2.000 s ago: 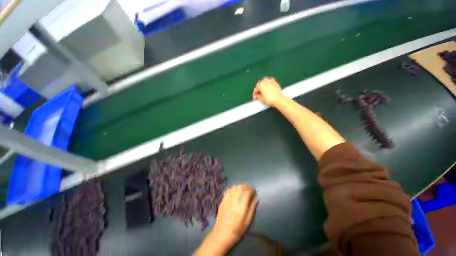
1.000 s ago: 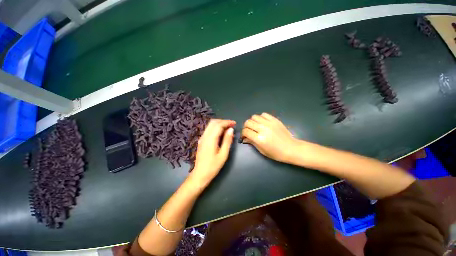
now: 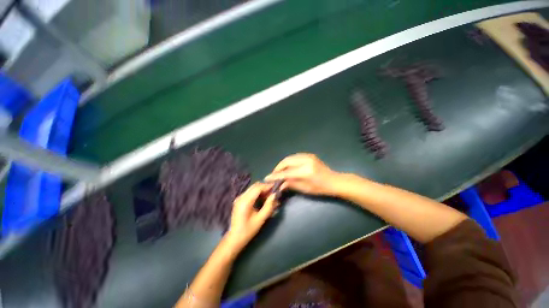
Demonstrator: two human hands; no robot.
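My left hand (image 3: 248, 212) and my right hand (image 3: 305, 174) meet just right of the loose pile of dark moulded parts (image 3: 201, 187). A small dark part (image 3: 277, 186) shows between the fingertips of both hands. The fingers hide much of it, and the frame is blurred. A ridged row of parts (image 3: 368, 127) lies on the dark green bench to the right of my hands. A second row (image 3: 424, 101) with a loose cluster at its top lies further right.
A phone (image 3: 148, 210) lies between the near pile and a second pile (image 3: 84, 249). A white rail (image 3: 241, 115) borders the green belt. A blue tray (image 3: 45, 153) is at the left. A tan board (image 3: 511, 42) holds parts at the upper right. Blue totes (image 3: 406, 255) are below the bench.
My right hand has come back from the rail, and both hands have now come together on a small dark part. The camera view has shifted and tilted.
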